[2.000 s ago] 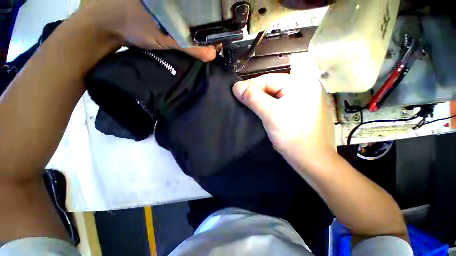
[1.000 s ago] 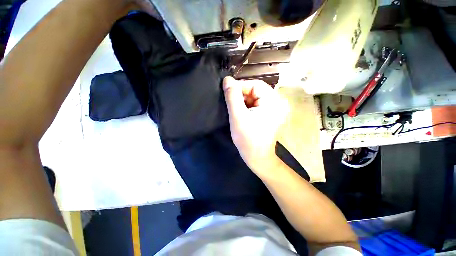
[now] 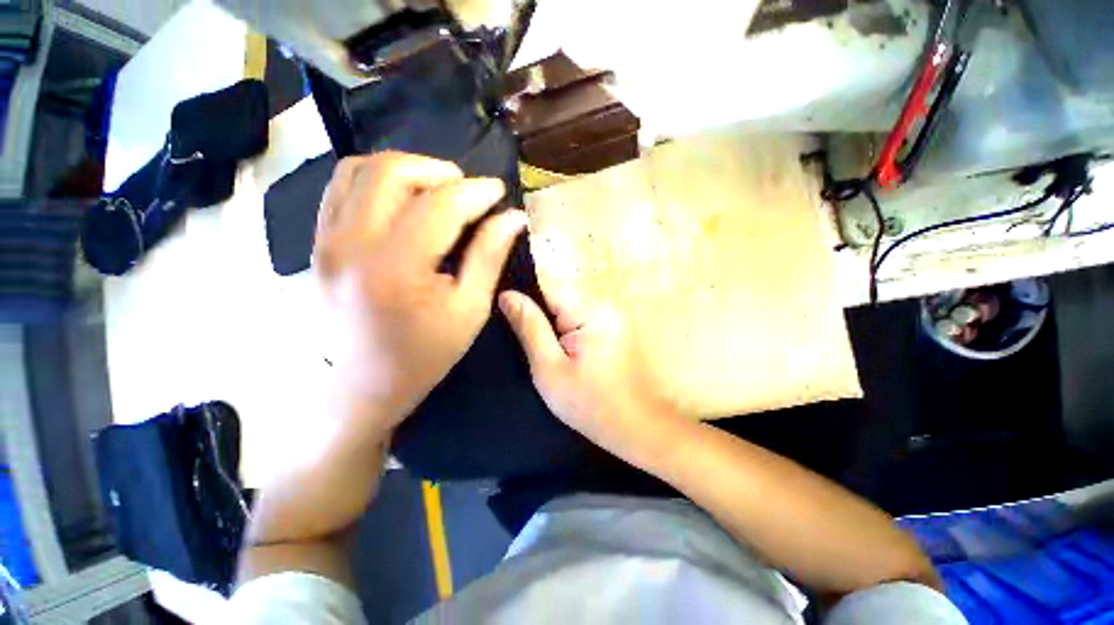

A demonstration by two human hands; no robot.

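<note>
A black fabric workpiece (image 3: pixel 470 409) runs from under the sewing machine head (image 3: pixel 312 31) down over the table's front edge. My left hand (image 3: pixel 409 250) lies over it, slightly blurred, with fingertips pinching its right edge. My right hand (image 3: pixel 586 360) is just below, its thumb and fingers at the same edge; the fingers are partly hidden beneath the cloth. The presser foot area (image 3: pixel 495 104) is at the top, where the fabric enters; the needle is not clear. No zipper shows on the held piece.
Loose black workpieces (image 3: pixel 183 171) lie far left, a black bundle (image 3: pixel 171 494) at the table's left edge. A brown block (image 3: pixel 574 122) sits beside the needle. Red-and-black snips (image 3: pixel 916 116) rest right. A round container (image 3: pixel 987 320) and blue bin (image 3: pixel 1038 568) are lower right.
My left hand has come from behind the machine head to the front of the fabric. My right hand has moved lower. The view has shifted, and more of the table's left side shows.
</note>
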